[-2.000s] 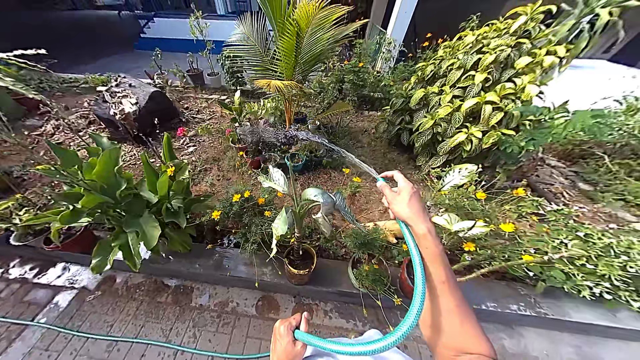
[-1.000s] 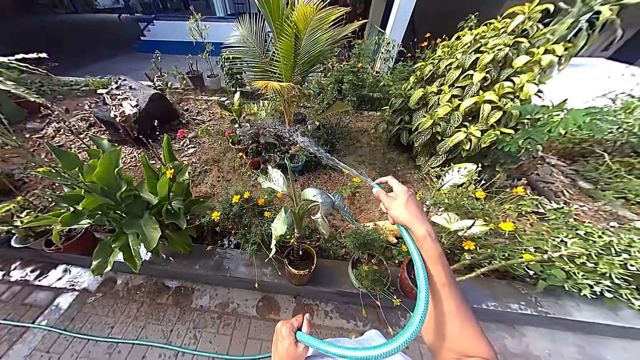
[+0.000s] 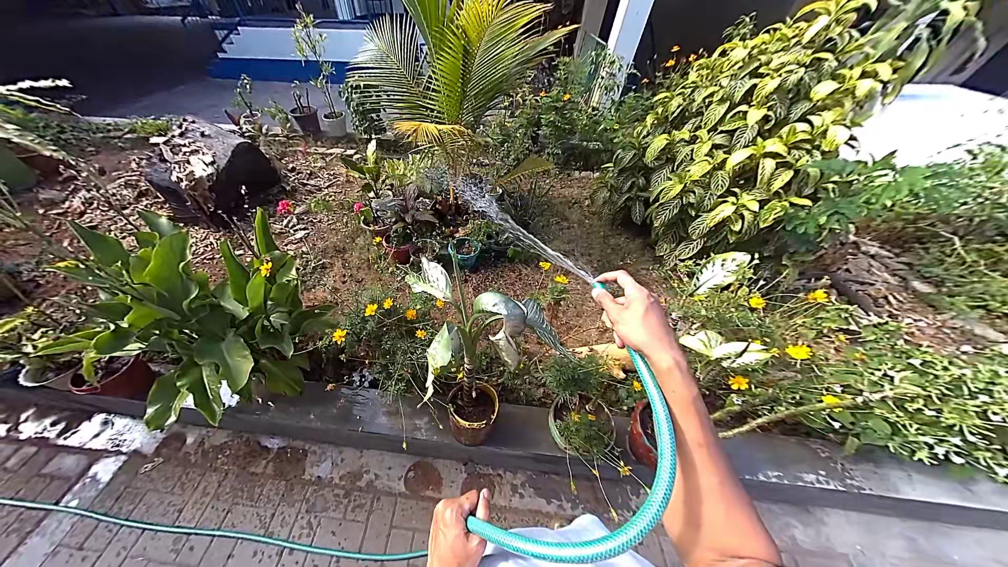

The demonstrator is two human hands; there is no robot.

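My right hand (image 3: 636, 315) grips the end of a green garden hose (image 3: 665, 425), its thumb and fingertips at the outlet. A stream of water (image 3: 535, 244) sprays from it up and left, onto the plants at the foot of a young palm (image 3: 465, 71). Lower down, my left hand (image 3: 458, 529) is closed around the same hose, which bends in a U between both hands. Beyond my hands, a potted dieffenbachia (image 3: 470, 346) stands on the concrete curb. Small pots, one a teal pot (image 3: 465, 253), sit near where the spray falls.
A concrete curb (image 3: 354, 421) edges the bed along the brick paving (image 3: 260, 504), where more hose (image 3: 197, 533) lies at left. Broad-leaved plants (image 3: 213, 315) and a tree stump (image 3: 209, 169) are on the left. A large variegated shrub (image 3: 732, 150) and yellow flowers (image 3: 798, 351) are on the right.
My right hand has shifted slightly left and the water stream leans a little more steeply. My left hand has stayed about where it was on the hose.
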